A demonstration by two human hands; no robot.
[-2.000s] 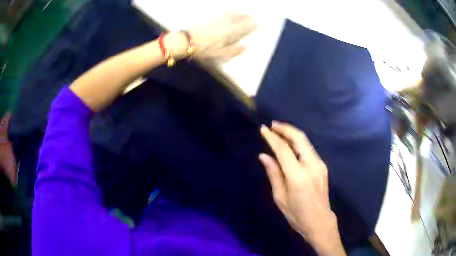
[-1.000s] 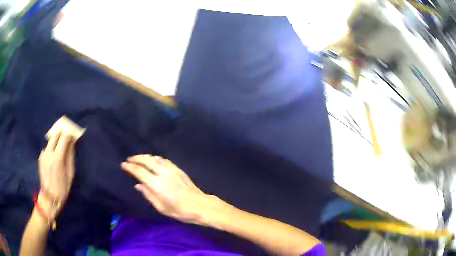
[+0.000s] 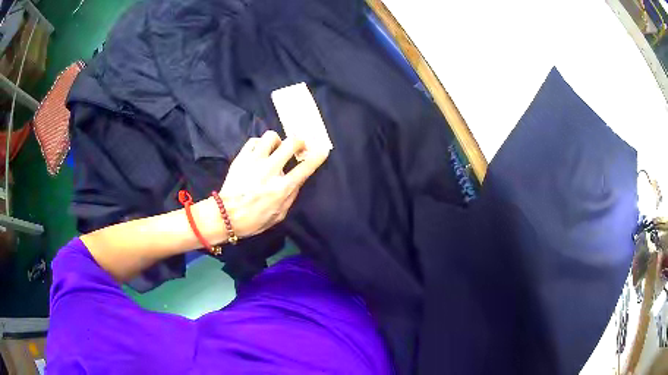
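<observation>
Dark navy cloth [image 3: 366, 168] lies crumpled over my lap and to the left. A flat navy garment panel [image 3: 564, 176] runs from it onto the white table at the right. My left hand [image 3: 267, 176], with red bracelets at the wrist, pinches the lower end of a small pale rectangular piece [image 3: 301, 113] over the lap cloth. I cannot tell what the pale piece is. My right hand is not in view.
The white machine table [image 3: 498, 51] with its wooden-brown edge [image 3: 439, 95] is at the upper right. Blurred machine parts [image 3: 648, 242] show at the right rim. A reddish patterned piece [image 3: 57, 117] and grey frame bars are at the left, over green floor.
The view has swung left, so the panel appears further right. My left hand, with the pale piece, now shows near the middle over the cloth. My right hand has gone out of view.
</observation>
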